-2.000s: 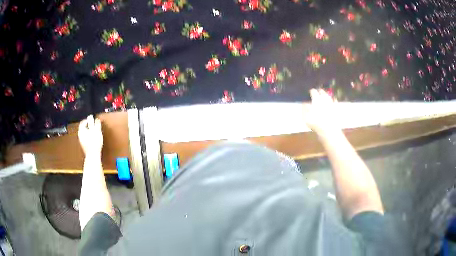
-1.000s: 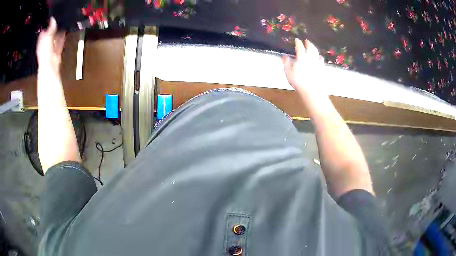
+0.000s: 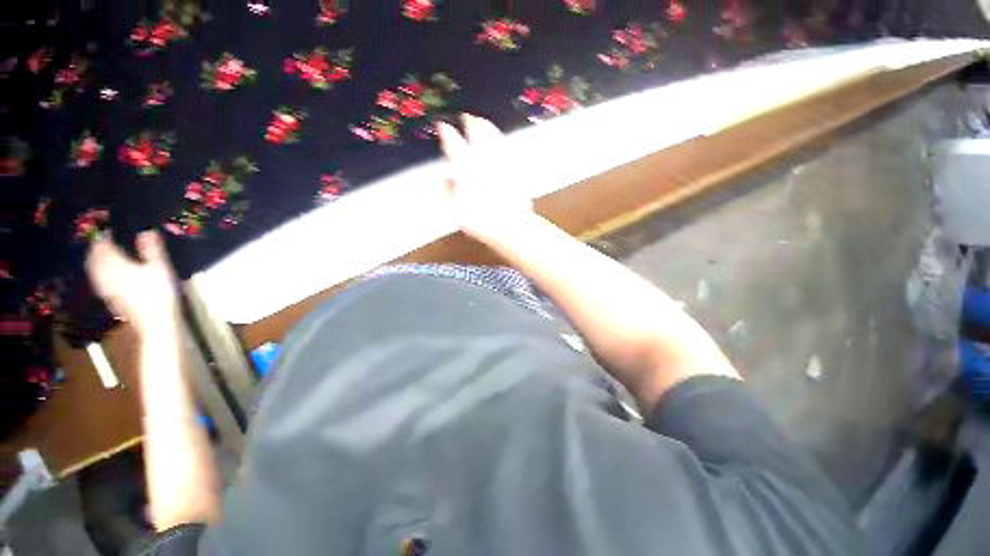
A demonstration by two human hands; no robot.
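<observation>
The black floral fabric ply (image 3: pixel 358 65) covers the upper part of the view. Its near edge lies along the white underlay paper (image 3: pixel 608 141). My left hand (image 3: pixel 136 277) is at the cloth's near edge at the left, fingers apart and blurred. My right hand (image 3: pixel 474 174) is over the paper with its fingertips at the cloth edge, fingers apart. Neither hand shows cloth gripped in it.
Pale metal bars (image 3: pixel 223 348) cross the table beside my left hand, with a blue clamp (image 3: pixel 264 358) at them. A short white strip (image 3: pixel 103 365) lies on the brown table (image 3: pixel 81 407). Grey floor (image 3: pixel 760 282) with scraps shows at the right.
The view has turned, so the table edge now slants up to the right. My left hand has come nearer to the metal bars. The cloth edge at the left now covers more of the brown table.
</observation>
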